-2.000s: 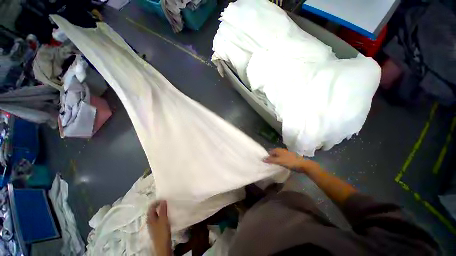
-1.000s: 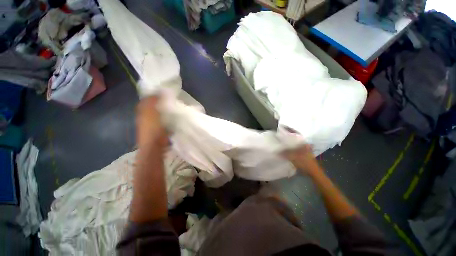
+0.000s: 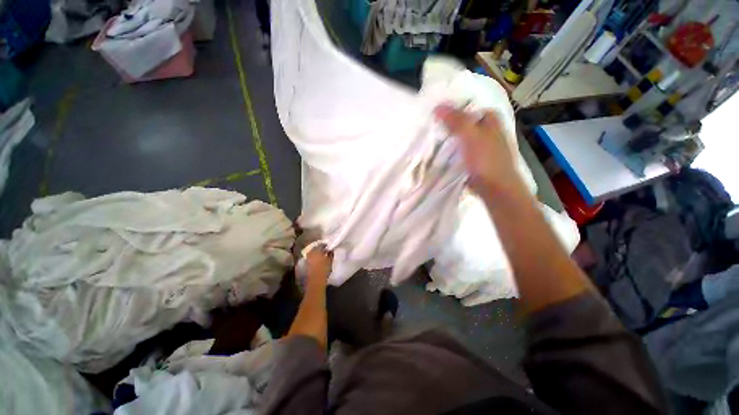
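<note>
A cream fabric length (image 3: pixel 348 105) hangs in the air in front of me and runs up out of the top of the picture. Its near part is gathered in folds between my hands. My left hand (image 3: pixel 318 258) grips its lower near edge. My right hand (image 3: pixel 480 144) is raised higher, farther forward and to the right, and holds the gathered cloth. The cloth partly hides the fingers of both hands. The crumpled cream fabric heap (image 3: pixel 154 263) lies to the left of my left hand, apart from the held length.
A bright white fabric load (image 3: pixel 478 251) stands behind my right arm. A white table with a blue edge (image 3: pixel 595 154) and dark cloth (image 3: pixel 648 251) are at the right. A pink tub (image 3: pixel 166 66) of cloth is at the upper left. Mixed cloth pieces (image 3: pixel 186 389) lie at the lower left.
The length was spread wide, then drawn in, and is now bunched between my hands. My right hand has risen; my left hand is lower and nearer me than one second ago. The view has turned.
</note>
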